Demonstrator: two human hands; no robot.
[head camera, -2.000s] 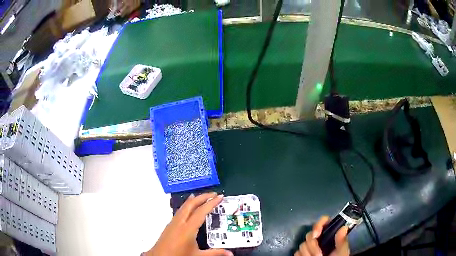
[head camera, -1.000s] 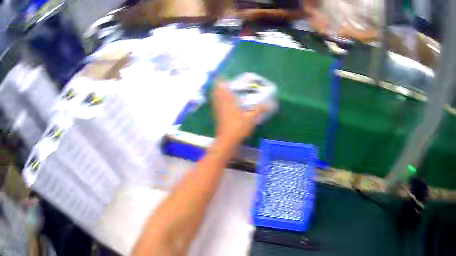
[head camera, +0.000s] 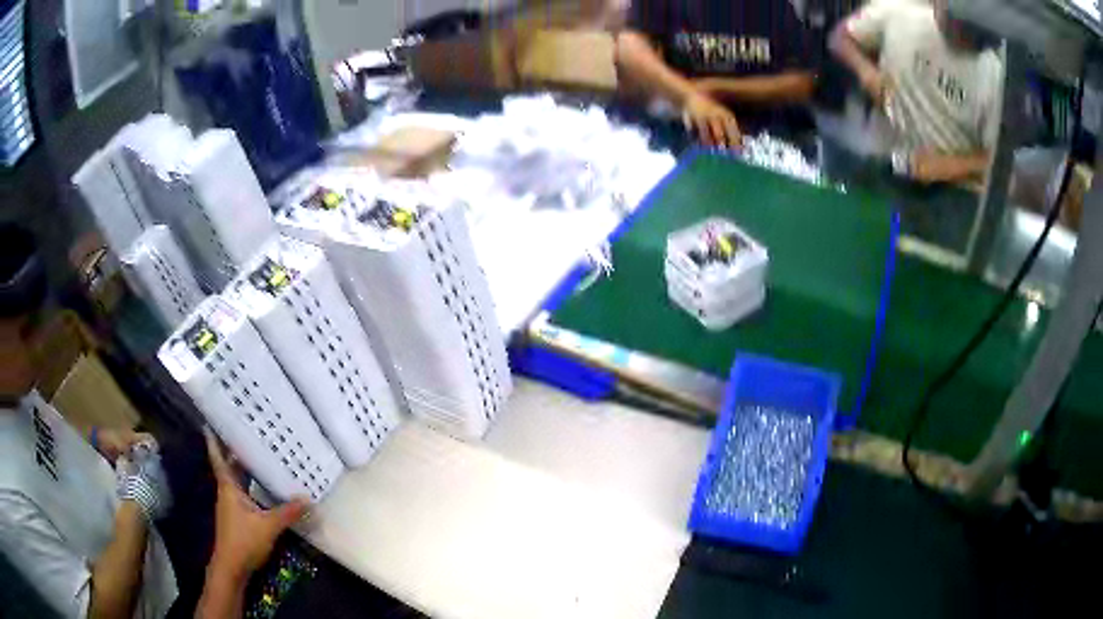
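My left hand (head camera: 248, 526) is at the lower left, against the bottom end of the front tower of stacked white housings (head camera: 260, 417). Its fingers lie along the tower's left side and its thumb is at the near corner. More towers (head camera: 417, 302) stand beside it, with rows of slots on their sides and boards with yellow parts on top. A short pile of white housings (head camera: 716, 284) sits on the green surface (head camera: 810, 242), its open top showing a board. My right hand is out of the picture.
A blue bin of screws (head camera: 764, 453) stands right of the white sheet (head camera: 520, 508). Green boards (head camera: 286, 583) lie below my hand. A person (head camera: 73, 520) is at the left edge; others are across the line. A metal post (head camera: 1040, 351) and black cord are at right.
The view has swung left. My left hand has left the housing on the green surface and is now at the front tower. A short pile stands where one housing lay. My right hand has gone from view.
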